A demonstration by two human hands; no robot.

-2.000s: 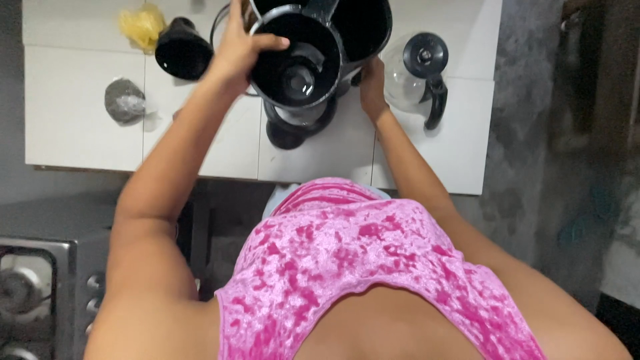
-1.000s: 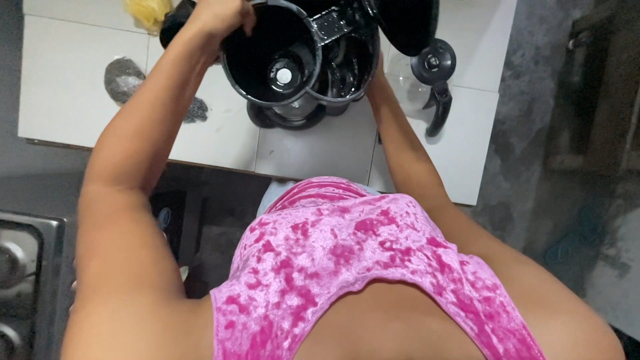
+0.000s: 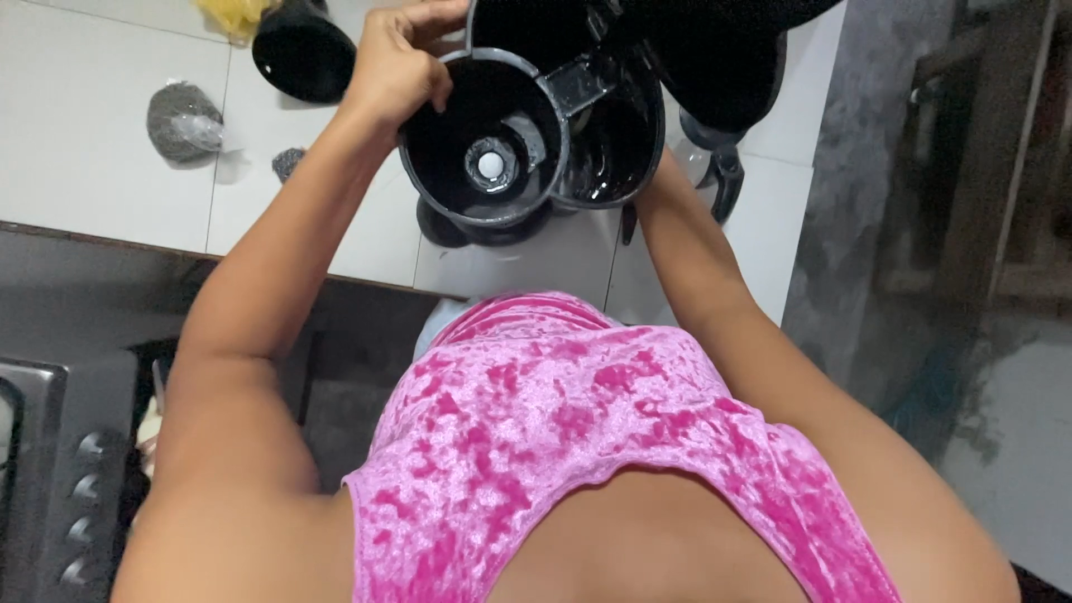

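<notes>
A black drip coffee maker stands over the white tiled counter, its lid swung up to the right. Two round openings show inside, the left one with a pale disc at its bottom, the right one wet and glossy. My left hand grips the rim of the left opening, thumb over the edge. Behind the machine's right side my right hand is hidden; only the wrist and forearm show. A glass carafe with a black handle stands to the right, partly behind the lid.
Left of the machine lie a black funnel-shaped part, a yellow plastic bag, a clear bag with dark contents and a small dark scourer-like piece. A gas stove stands at lower left. The tiled counter's front edge runs before me.
The coffee maker's lid, largely out of frame two seconds ago, now stands out to the right and covers part of the carafe. My left hand remains at the machine's rim.
</notes>
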